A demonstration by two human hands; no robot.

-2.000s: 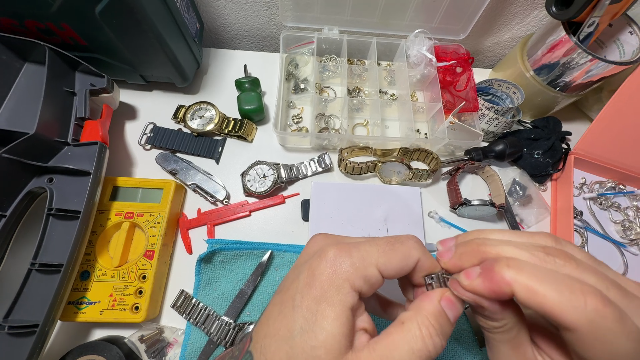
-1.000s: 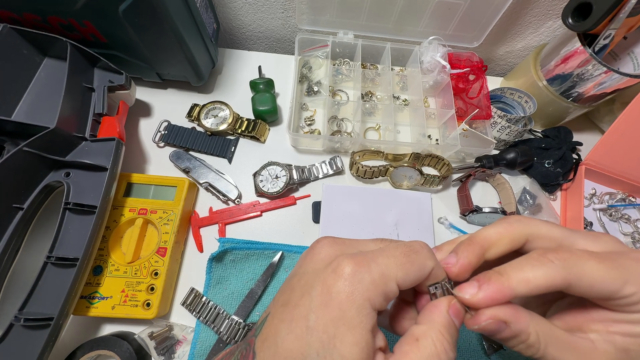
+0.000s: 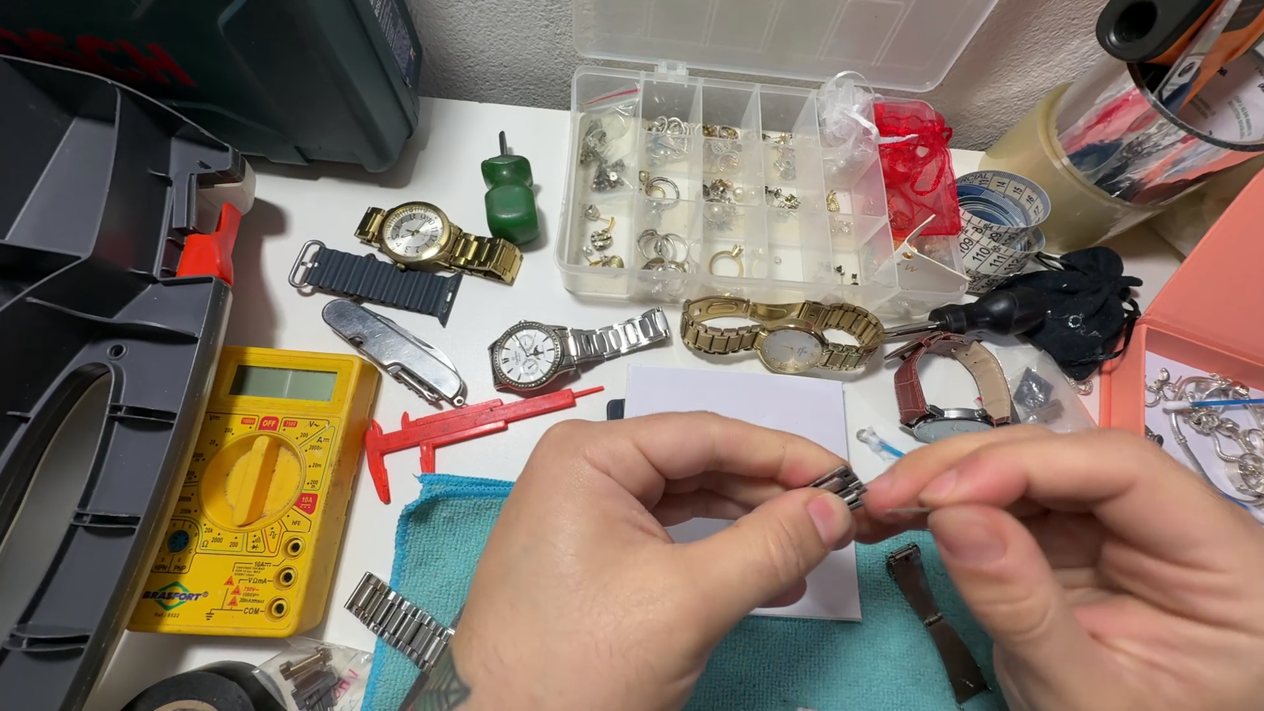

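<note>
Between its thumb and index finger my left hand (image 3: pixel 681 543) pinches a small piece of metal watch band (image 3: pixel 841 487). My right hand (image 3: pixel 1057 533) is close against it on the right, thumb and fingertips closed on a thin, pale piece (image 3: pixel 907 511), too small to identify. Both hands are above a teal cloth (image 3: pixel 444 518) and a white paper sheet (image 3: pixel 741 395). On the cloth below the right hand lies a dark metal band section (image 3: pixel 933 622). A silver link bracelet (image 3: pixel 398 620) emerges from beside my left wrist.
Beyond the hands are a silver watch (image 3: pixel 528 355), gold watches (image 3: pixel 790 348), a red caliper (image 3: pixel 474 427), a folded pocketknife (image 3: pixel 395 351) and a divided jewelry box (image 3: pixel 731 286). A yellow multimeter (image 3: pixel 252 494) lies left; a leather-strap watch (image 3: pixel 953 423) and coral box (image 3: pixel 1210 286) are right.
The right fingertips have drawn slightly away from the band piece, and a thin, pale piece now shows between them. The dark band section on the cloth has come into fuller view.
</note>
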